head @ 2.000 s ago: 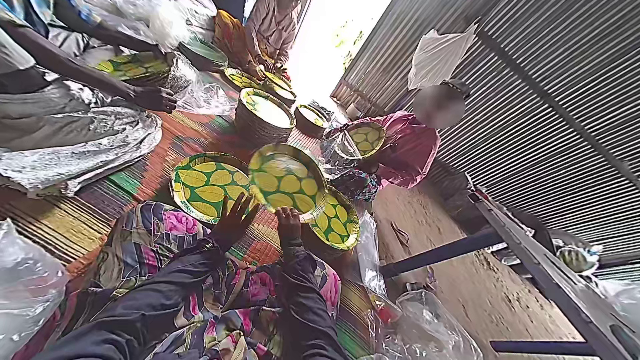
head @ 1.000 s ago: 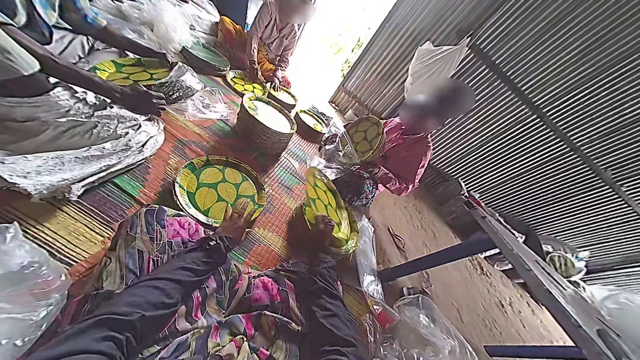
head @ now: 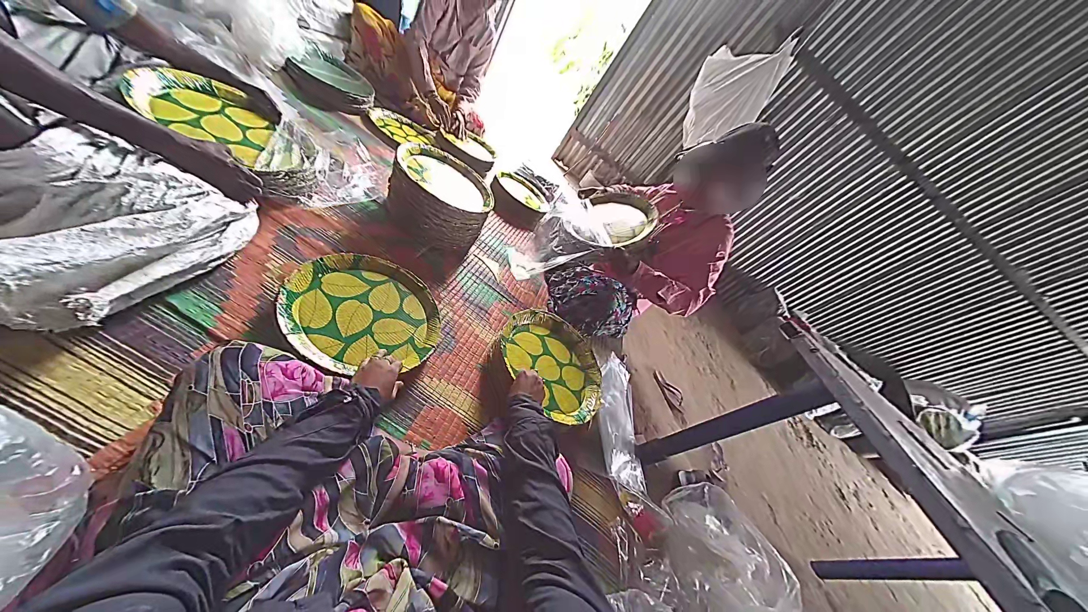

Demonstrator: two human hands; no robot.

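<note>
Two round green plates with yellow leaf prints lie before me on a woven mat, the larger at left [head: 357, 310], the smaller at right [head: 548, 361] on what looks like a stack. My left hand [head: 378, 374] rests at the near right rim of the left plate, thumb side on its edge; whether the fingers grip it cannot be told. At the near left part of the right plate is my right hand [head: 527, 387], its fingers bent over the rim area. Whether it pinches a plate is unclear. A tall stack of plates [head: 438, 200] stands farther off, between the two.
A co-worker's arm [head: 204, 161] reaches over plates [head: 204, 115] at left. Another person sits at the back, and one in pink [head: 688, 255] holds a plate [head: 625, 219] at right. Clear plastic bags [head: 722, 544] and a dark metal frame [head: 901, 442] lie to the right.
The plate that was tilted up by my right hand now lies flat on the right. My left hand stays by the left plate's rim. The person in pink has turned their plate.
</note>
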